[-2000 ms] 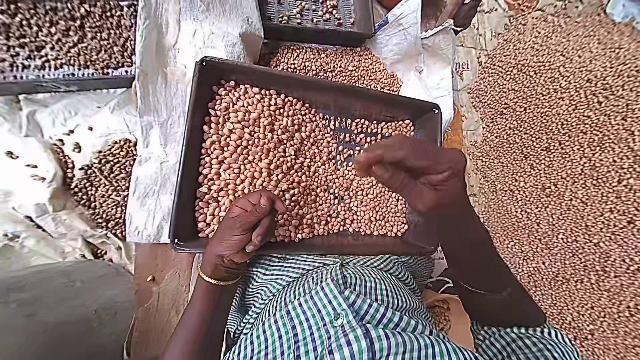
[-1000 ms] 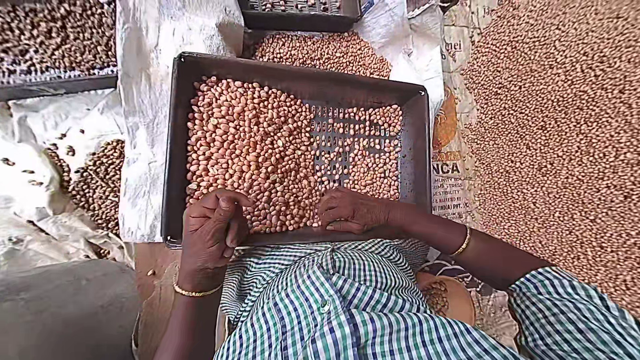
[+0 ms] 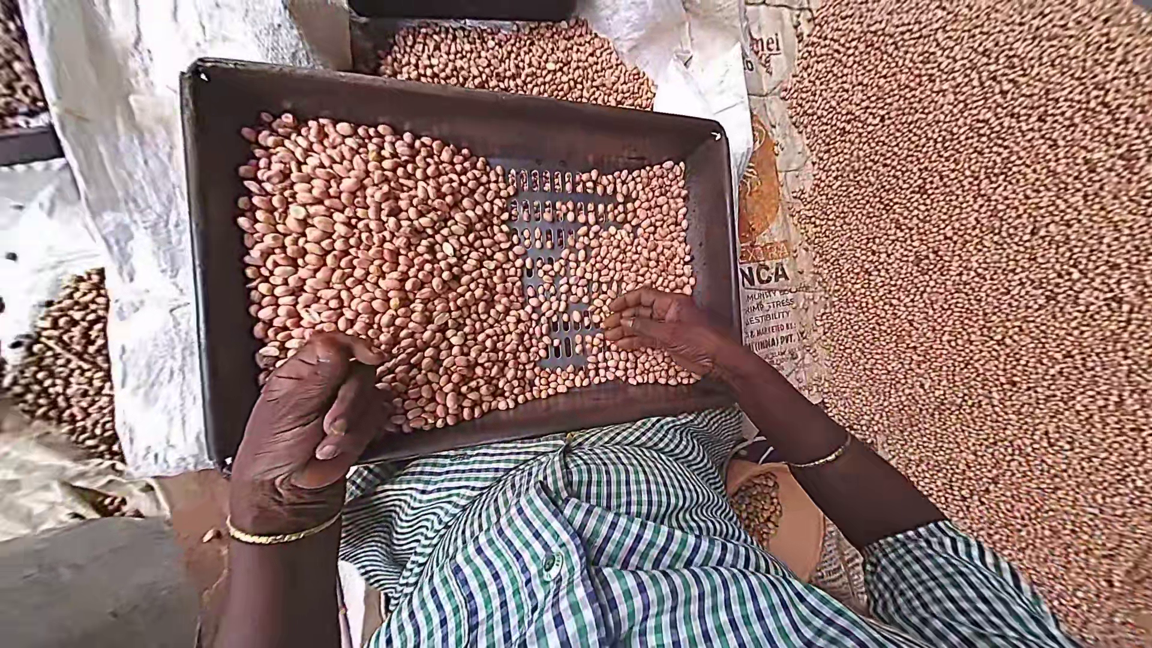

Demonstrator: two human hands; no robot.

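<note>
A dark rectangular sieve tray (image 3: pixel 459 99) with a slotted bottom lies at my lap. Larger shelled peanuts (image 3: pixel 360 234) cover its left and middle, and smaller ones (image 3: pixel 652 225) lie on the right, with bare slots between them. My left hand (image 3: pixel 310 414) is over the near left corner of the tray, its fingers curled; whether nuts are inside them is hidden. Low over the smaller peanuts at the right is my right hand (image 3: pixel 661 328), fingers bent and close together, their tips beside the bare slots. Whether it holds a nut cannot be seen.
A large spread of peanuts (image 3: pixel 972 270) fills the right side. Beyond the tray is another pile (image 3: pixel 531 63) under a dark tray's edge (image 3: pixel 463 7). White sacking (image 3: pixel 135 270) and darker nuts (image 3: pixel 67 369) lie at left. A round container (image 3: pixel 801 531) stands by my right forearm.
My right hand has moved right from the tray's near edge, where it was a second ago. My left hand stays at the near left. The view has shifted closer to the tray.
</note>
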